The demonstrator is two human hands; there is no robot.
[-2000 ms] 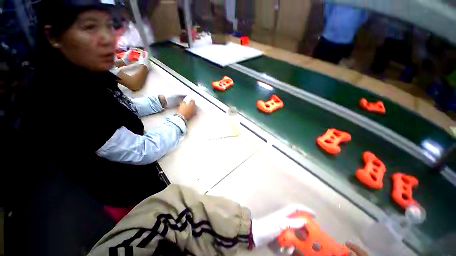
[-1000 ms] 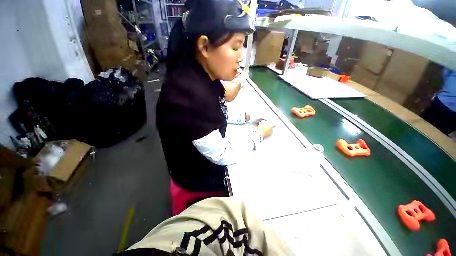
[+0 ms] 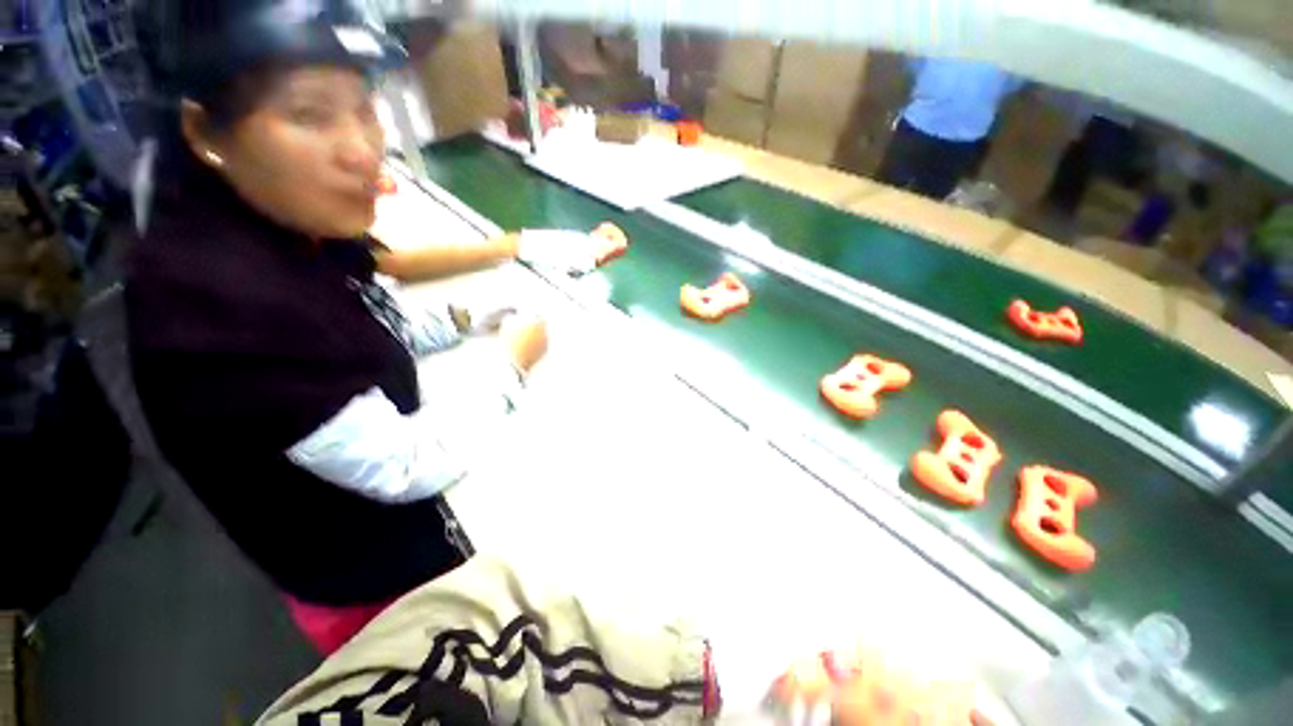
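My left hand (image 3: pixel 754 684), in a white glove, is at the bottom edge, washed out and blurred. It holds an orange controller shell (image 3: pixel 811 672), of which only a blurred part shows above the frame edge. A pale orange blur lies to the right of it; I cannot tell whether this is more of the shell or my right hand. Several orange shells lie spaced on the green conveyor belt (image 3: pixel 794 372), the nearest one (image 3: pixel 1054 518) at the right.
A translucent bottle (image 3: pixel 1120 667) with a round clear top stands at the belt edge, lower right. The belt guide rail (image 3: pixel 908 532) runs beside the white bench (image 3: pixel 624 482). A person in a dark vest (image 3: pixel 270 383) sits at the left. A gloved hand (image 3: pixel 560 251) beyond touches a shell.
The view swung left and back. Compared with the oldest frame, the belt shells sit further left, and another worker's gloved hand now reaches to a shell on the belt.
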